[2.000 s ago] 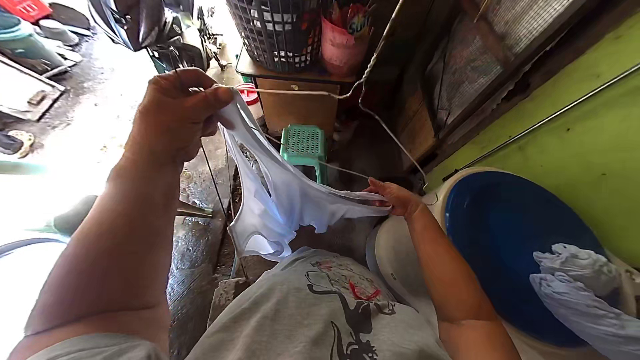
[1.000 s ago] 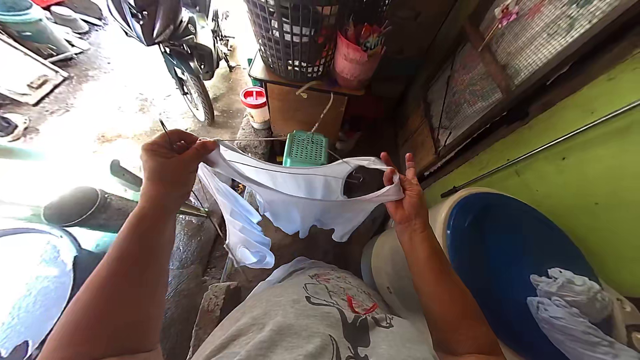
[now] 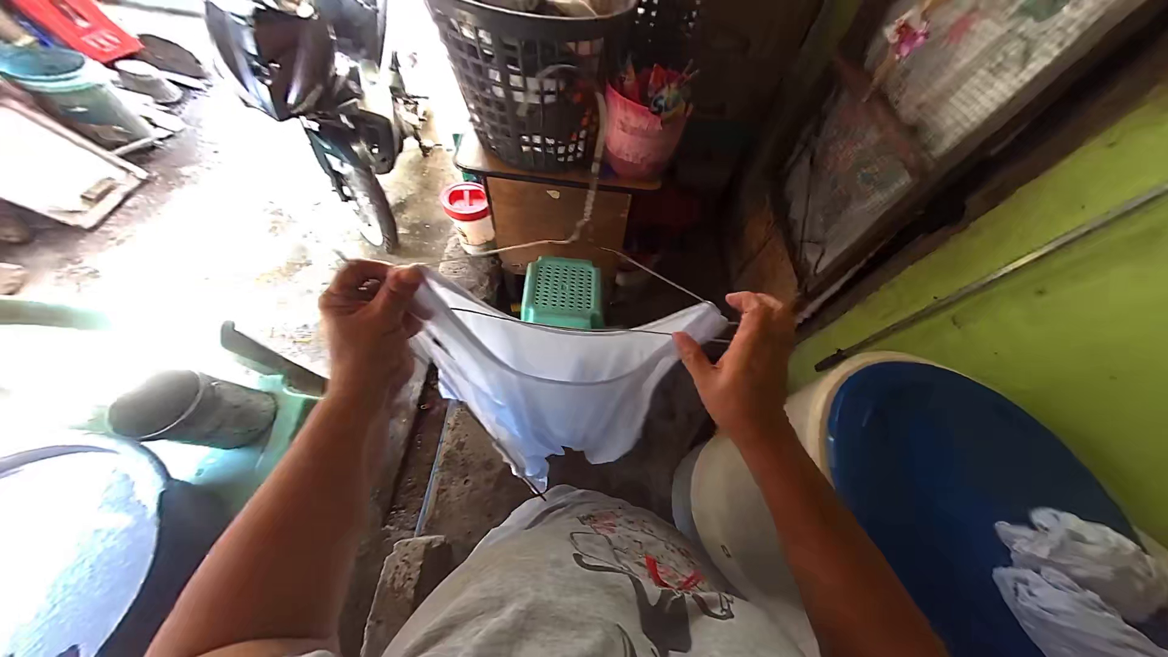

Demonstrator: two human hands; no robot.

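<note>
A wet-looking white cloth garment (image 3: 566, 374) hangs stretched between my two hands in front of my body. My left hand (image 3: 372, 315) pinches its upper left edge between thumb and fingers. At the upper right corner, my right hand (image 3: 744, 360) has the cloth at its thumb and fingers, which look partly spread. A thin wire hanger (image 3: 593, 328) runs across the garment's top, with its white twisted hook end (image 3: 589, 201) extending up beyond it. More crumpled white cloth (image 3: 1077, 566) lies in the blue basin (image 3: 967, 465) at the lower right.
Beyond the garment are a green plastic stool (image 3: 562, 290), a wooden cabinet (image 3: 558, 219) bearing a black laundry basket (image 3: 534, 87) and pink bucket (image 3: 643, 132), and a red-lidded container (image 3: 467, 214). A parked motorcycle (image 3: 356, 137) stands upper left. At lower left is a large tub (image 3: 160, 511); a green wall (image 3: 1031, 301) borders the right.
The white garment was slanted between my hands two seconds ago and now spreads more level. My right hand has risen, and its fingers have shifted on the cloth's edge.
</note>
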